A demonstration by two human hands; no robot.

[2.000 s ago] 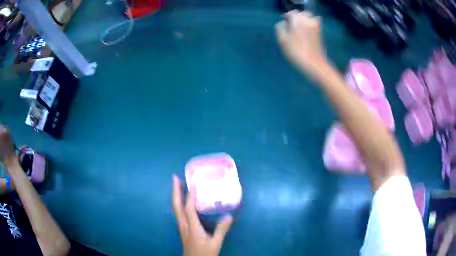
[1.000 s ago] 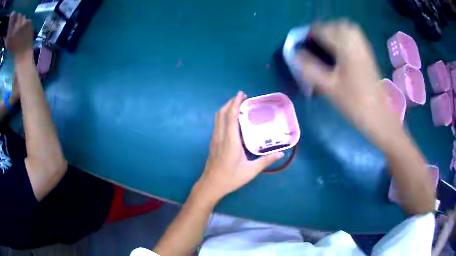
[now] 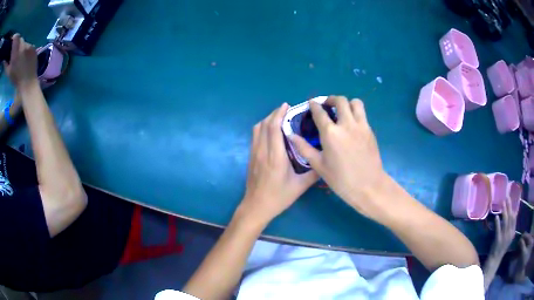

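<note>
My left hand [image 3: 272, 158] holds a pink housing [image 3: 297, 162] from its left side, near the bench's front edge. The housing is mostly hidden by my hands. A black inner unit [image 3: 301, 124] with a white rounded rim and a blue part in the middle sits at the housing's opening. My right hand [image 3: 345, 140] grips the inner unit from above, its fingers over the black face. How deep the unit sits cannot be seen.
Pink open housings [image 3: 440, 106] stand on the green bench [image 3: 193, 117] at right, more beyond them. A neighbour's hand [image 3: 505, 225] is by several housings at lower right. Another person's arm [image 3: 50, 146] is at left, near a black box [image 3: 91, 29]. Dark parts lie at upper right.
My right hand has come left and toward me with the inner unit, onto the housing in my left hand. The neighbour's hand now shows beside the lower right housings.
</note>
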